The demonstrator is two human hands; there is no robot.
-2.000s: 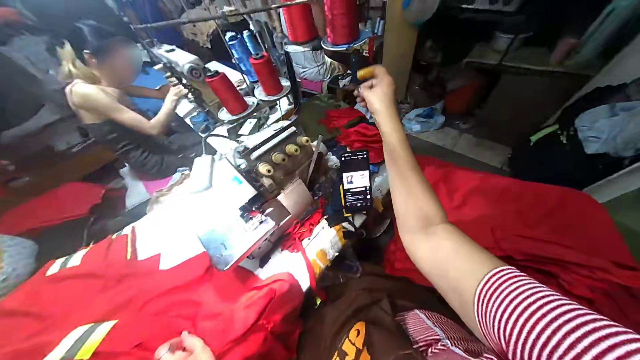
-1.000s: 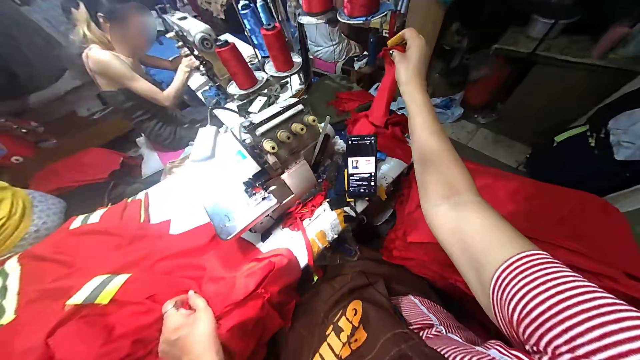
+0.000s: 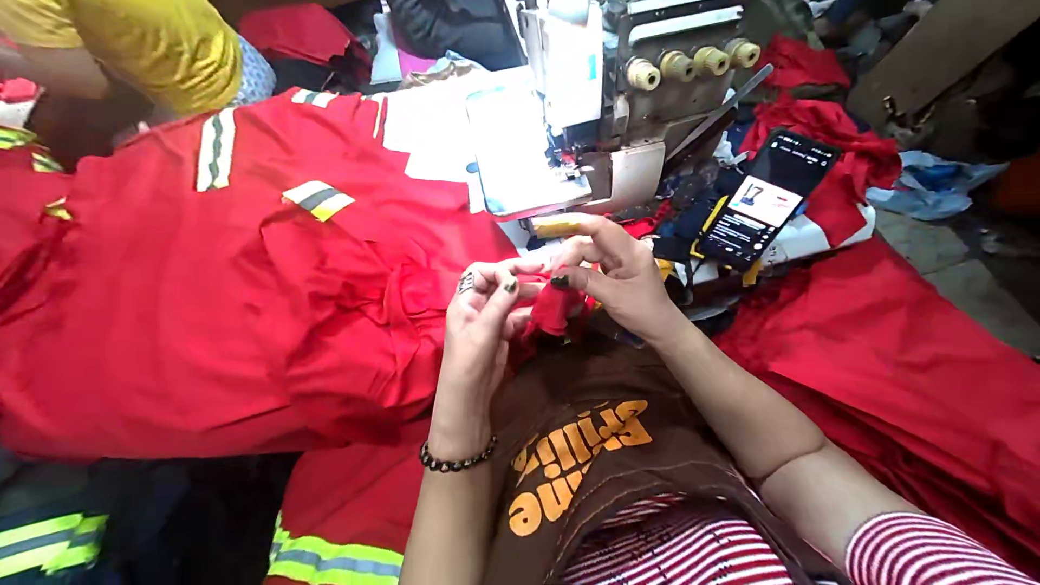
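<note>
My left hand [image 3: 483,317] and my right hand [image 3: 613,280] meet just in front of the overlock sewing machine [image 3: 638,122]. Between their fingertips they pinch a small piece of red fabric [image 3: 555,307]. Yellow material is wrapped on my right index finger. A large red garment [image 3: 203,325] with reflective strips spreads over the table to the left, its folds reaching my left hand. The machine's needle area [image 3: 566,166] is lit, just beyond my fingers. Part of the held fabric is hidden by my fingers.
A smartphone [image 3: 768,199] with its screen lit lies right of the machine. More red fabric [image 3: 902,366] hangs at the right. A person in a yellow top [image 3: 158,53] is at the upper left. A crumpled plastic bag [image 3: 930,185] lies at the upper right.
My right hand has come down from beside the thread cones, where it held red fabric a second ago, to meet my left hand. The view has shifted down and closer.
</note>
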